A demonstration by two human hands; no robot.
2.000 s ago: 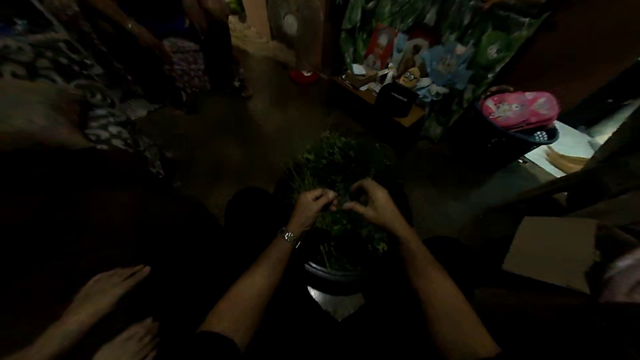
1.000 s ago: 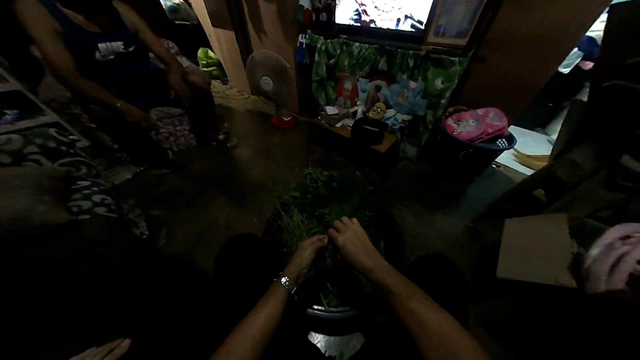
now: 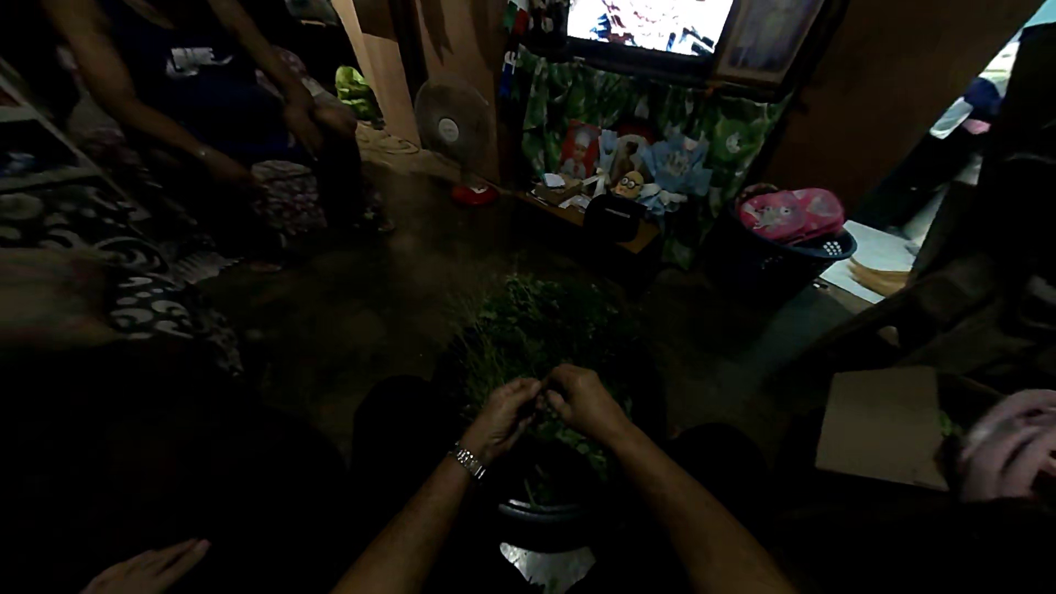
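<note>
A heap of leafy green stems (image 3: 544,322) lies in a dark round basin (image 3: 540,510) between the wearer's knees. Over its near part, my left hand (image 3: 503,417), with a metal-band watch (image 3: 469,462) at the wrist, has its fingertips pinched together. My right hand (image 3: 582,403) meets it from the right, fingers bent, the fingertips of both hands touching or nearly so. Some green leaves show just below the hands. Whatever lies between the fingertips is too small and dark to make out.
A cardboard box (image 3: 879,425) stands at the right beside pink cloth (image 3: 1011,445). Behind it is a dark basket (image 3: 775,256) holding a pink bag (image 3: 792,216). An electric fan (image 3: 452,124) and a low shelf (image 3: 643,235) stand ahead. A seated person (image 3: 198,91) is at the back left; another person's hand (image 3: 148,569) shows lower left.
The hands were apart over the greens two seconds ago; they came together by one second ago and remain together. The view has tilted up, bringing the screen into sight.
</note>
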